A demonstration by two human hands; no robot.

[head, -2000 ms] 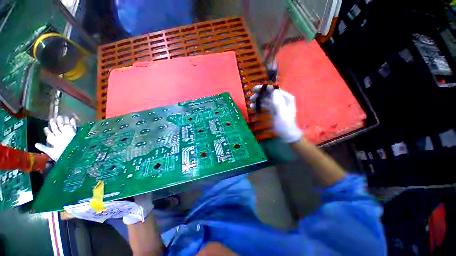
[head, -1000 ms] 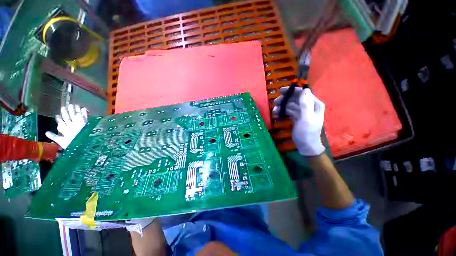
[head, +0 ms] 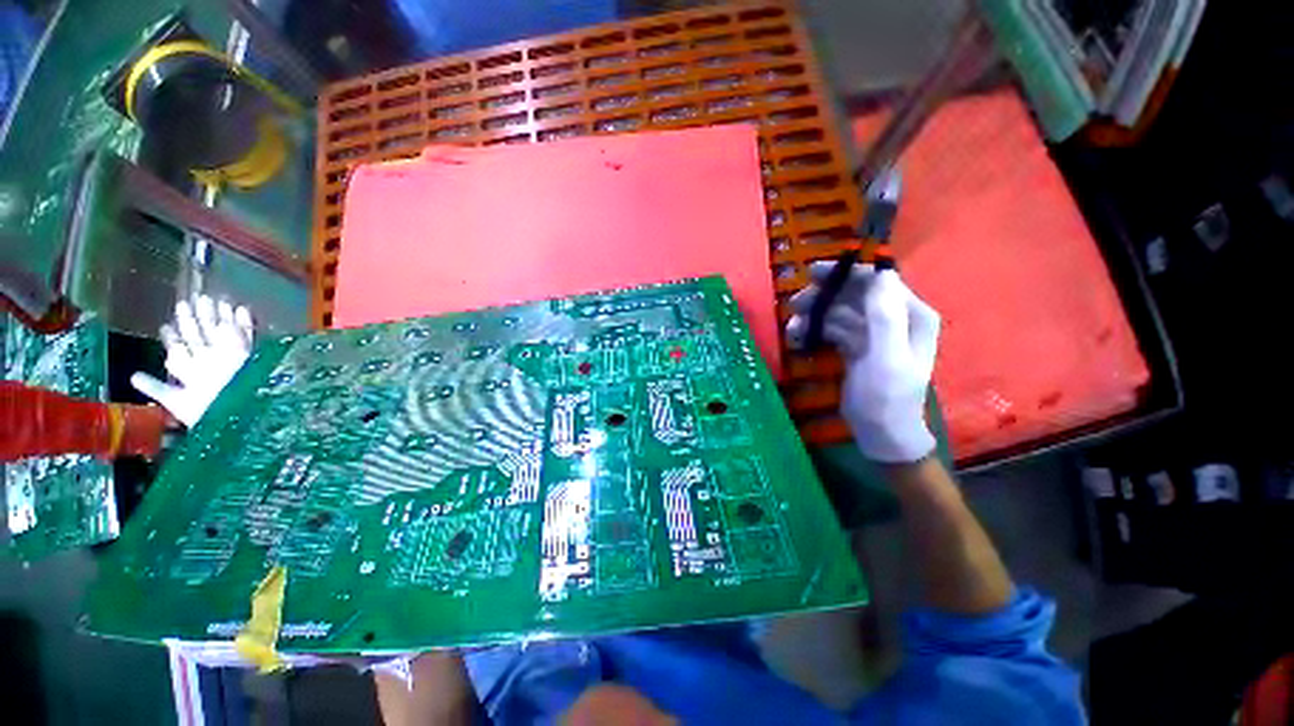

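A large green circuit board point(head: 468, 482) is held tilted in front of me, its face with traces and pads up. A yellow tape strip point(head: 264, 621) sticks to its near edge at the left. My left hand point(head: 348, 661), in a white glove, is under that near edge, mostly hidden by the board; it holds the board from below. My right hand point(head: 883, 355), in a white glove, is right of the board and holds side cutters point(head: 863, 258) with dark handles, an orange band and jaws pointing up, away from the board.
A red sheet point(head: 554, 220) lies on an orange slotted rack point(head: 596, 85) behind the board. More red sheets point(head: 1008, 270) lie at the right. A spare white glove point(head: 205, 355) and a red-wrapped post point(head: 57, 421) are at the left. A yellow ring point(head: 199, 99) is upper left.
Since two seconds ago the board sits lower and reaches farther right in view. My right hand has also shifted right and slightly down, and the cutters now show clearly.
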